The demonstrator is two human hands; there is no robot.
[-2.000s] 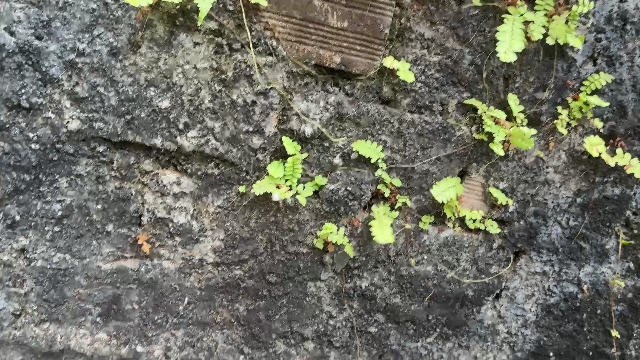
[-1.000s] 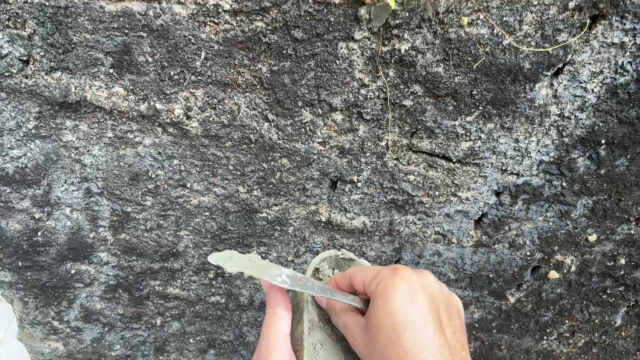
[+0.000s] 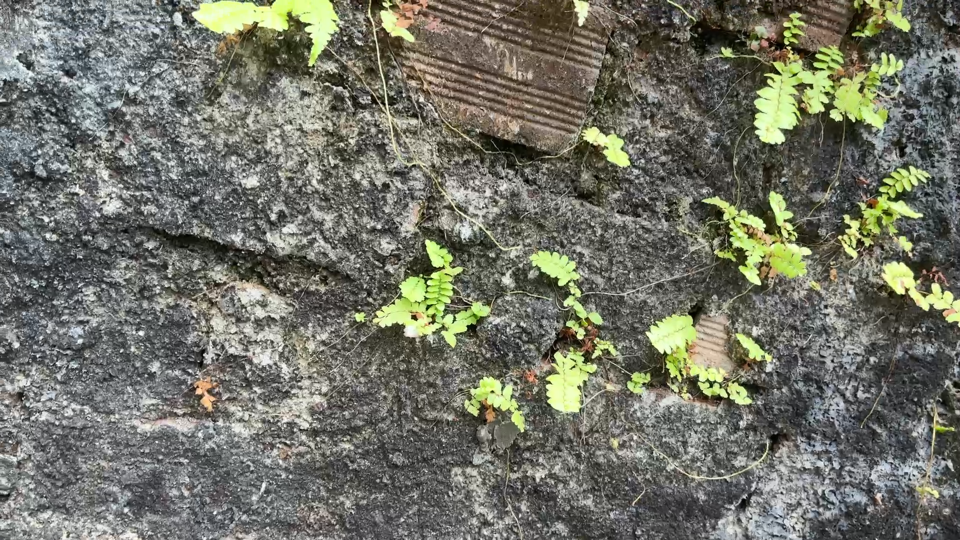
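Observation:
Neither my left hand nor my right hand shows in the head view. A rough, dark grey wall face fills the picture. Near its top, a ridged brown brick or tile piece is set in the surface. Small green ferns grow out of the wall: one tuft near the middle, another just right of it, and one farther right. A smaller ridged piece shows among leaves at the lower right.
A crack runs across the left part of the wall. Thin stems trail over the surface. A small orange-brown withered leaf clings at the lower left, and more ferns grow at the upper right.
Both hands, the narrow metal tool with grey paste on its blade and the greyish object beneath it have left the view. The view has moved up to the ferns.

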